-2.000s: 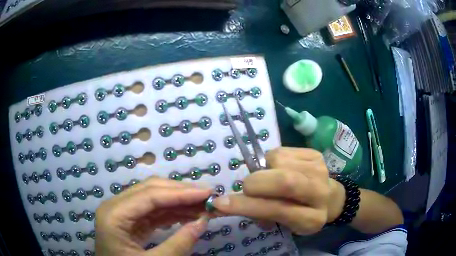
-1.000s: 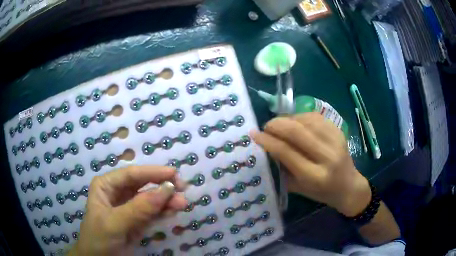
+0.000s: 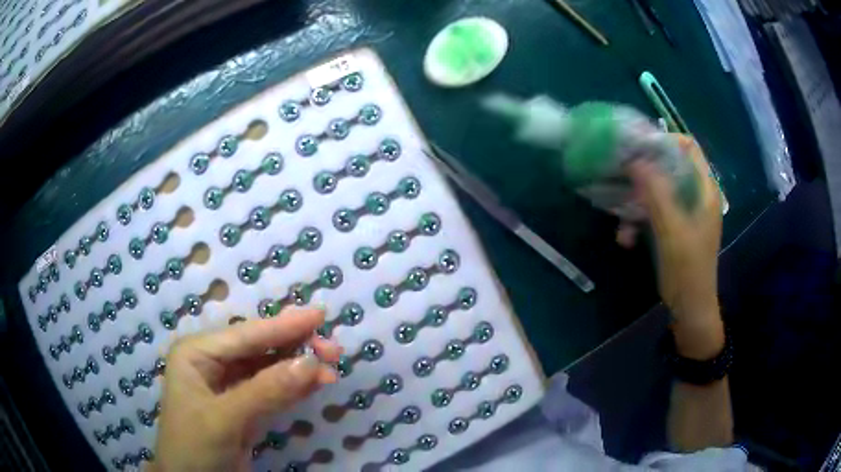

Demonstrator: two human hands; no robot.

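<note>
My left hand (image 3: 244,392) is over the lower part of the white foam tray (image 3: 369,69), thumb and fingertips pinched on a small shiny metal piece (image 3: 312,350), mostly hidden by the fingers. My right hand (image 3: 678,203) is at the right, closed around the green squeeze bottle (image 3: 599,143), which is blurred and lifted with its nozzle pointing left. The tray holds rows of round metal pieces with green areas; several slots have an empty place. The tweezers (image 3: 516,226) lie on the bench beside the tray's right edge.
A white oval dish (image 3: 466,51) with a green smear is beyond the tray's upper right corner. A teal-handled tool (image 3: 664,101) lies behind the right hand. A thin brown stick (image 3: 581,20) is at the top. Clear plastic (image 3: 752,120) lies at the right; another tray (image 3: 46,37) at upper left.
My right hand has put down the tweezers and taken hold of the green bottle, now lifted. My left hand still pinches the small piece over the tray. The view has shifted.
</note>
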